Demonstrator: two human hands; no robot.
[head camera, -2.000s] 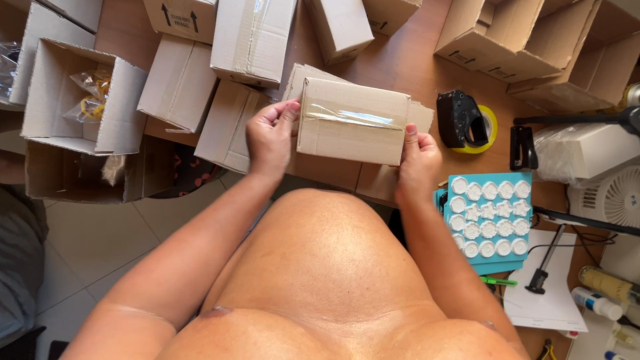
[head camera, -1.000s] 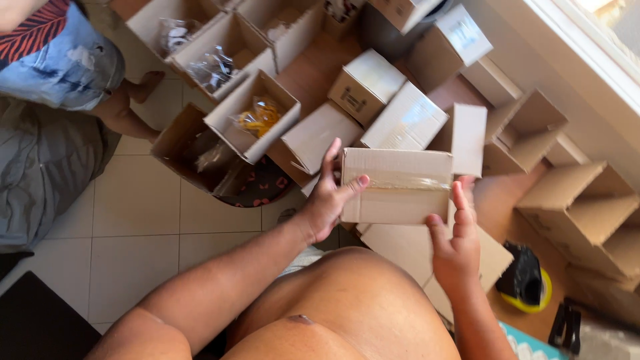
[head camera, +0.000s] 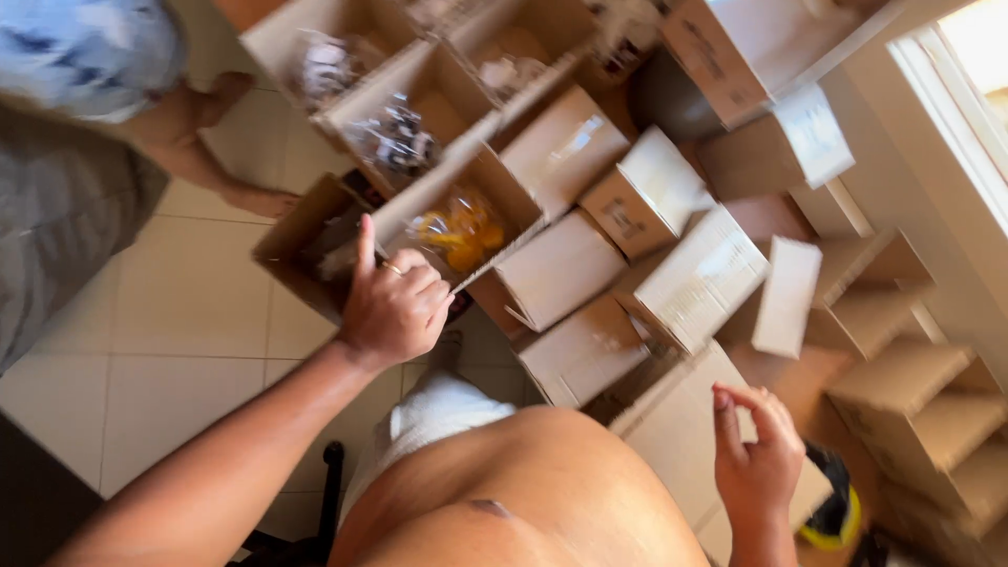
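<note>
My left hand (head camera: 398, 303) is curled over the near corner of an open cardboard box (head camera: 524, 193), its little finger sticking up. In that box lie yellow items in clear plastic (head camera: 461, 228). My right hand (head camera: 760, 449) is loosely curled above a flat cardboard piece (head camera: 697, 425), thumb tip close to the fingertips, with nothing visible in it. Between my hands, closer to the left one, a closed cardboard box (head camera: 587, 346) lies beside another closed box (head camera: 559, 268). A taped box (head camera: 701, 276) sits to their right.
More open boxes (head camera: 429, 102) hold bagged items at the upper middle. Stepped empty cartons (head camera: 929, 402) stand at right, near a black tape dispenser with a yellow roll (head camera: 839, 504). Another person's bare legs (head camera: 189, 150) are at upper left, on the tiled floor (head camera: 189, 283).
Both hands have let go of the taped box they held between them. My left hand has moved to the open box with yellow items. The view has swung left.
</note>
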